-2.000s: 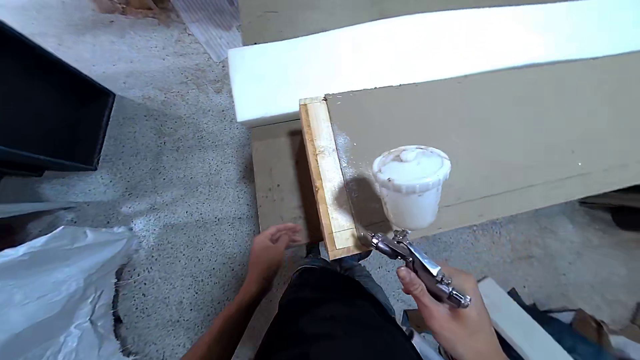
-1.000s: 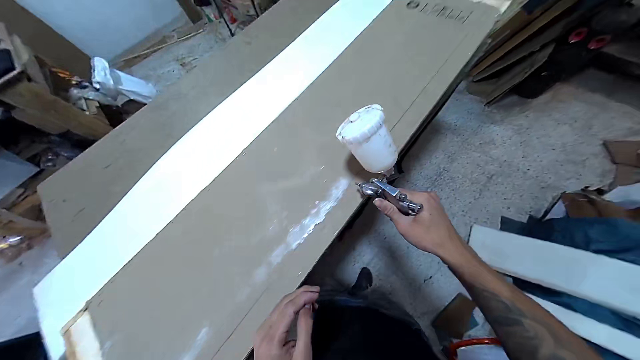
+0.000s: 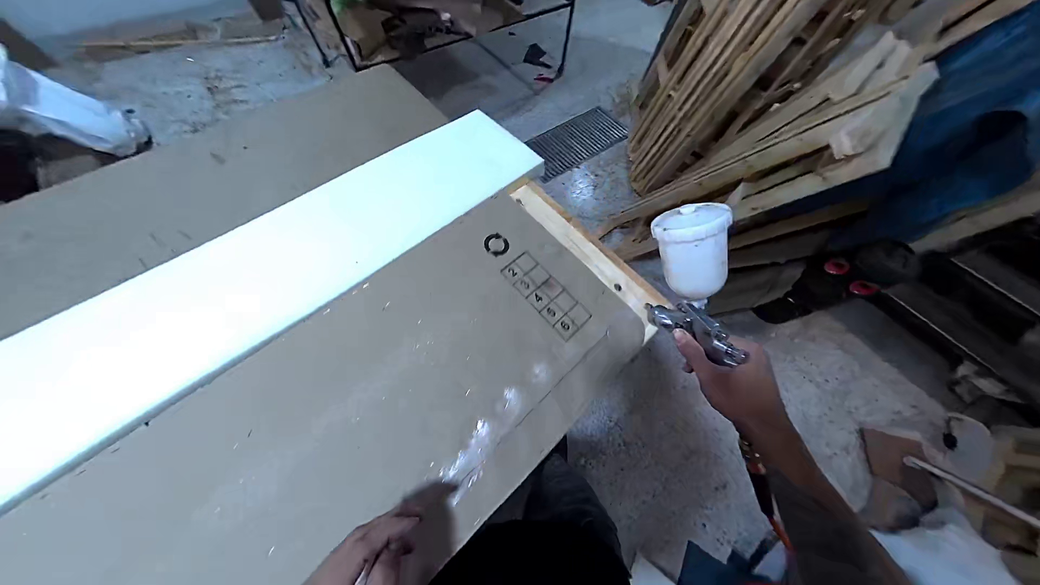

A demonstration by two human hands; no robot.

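Observation:
My right hand [image 3: 735, 378] is shut on a metal spray gun [image 3: 699, 329] with a white plastic cup [image 3: 692, 250] on top. The gun's nozzle is by the near corner of a pale wooden strip [image 3: 581, 252] at the end of a long brown board [image 3: 349, 366]. Wet, glossy streaks lie along the board's near side. A white foam slab [image 3: 268, 252] runs lengthwise over the board's far side. My left hand [image 3: 370, 548] is low over the near part of the board, its fingers curled; whether it holds anything is unclear.
Stacked wooden slats [image 3: 731, 89] lean beyond the board's end, beside a floor grate [image 3: 581, 140]. A metal-framed rack [image 3: 443, 32] stands at the back. Cardboard pieces [image 3: 898, 471] lie on the floor at right. A hose hangs below the gun.
The view has swung to the board's other end. My right hand has carried the spray gun along the board to the wooden strip there. Glossy streaks show on the board's near side.

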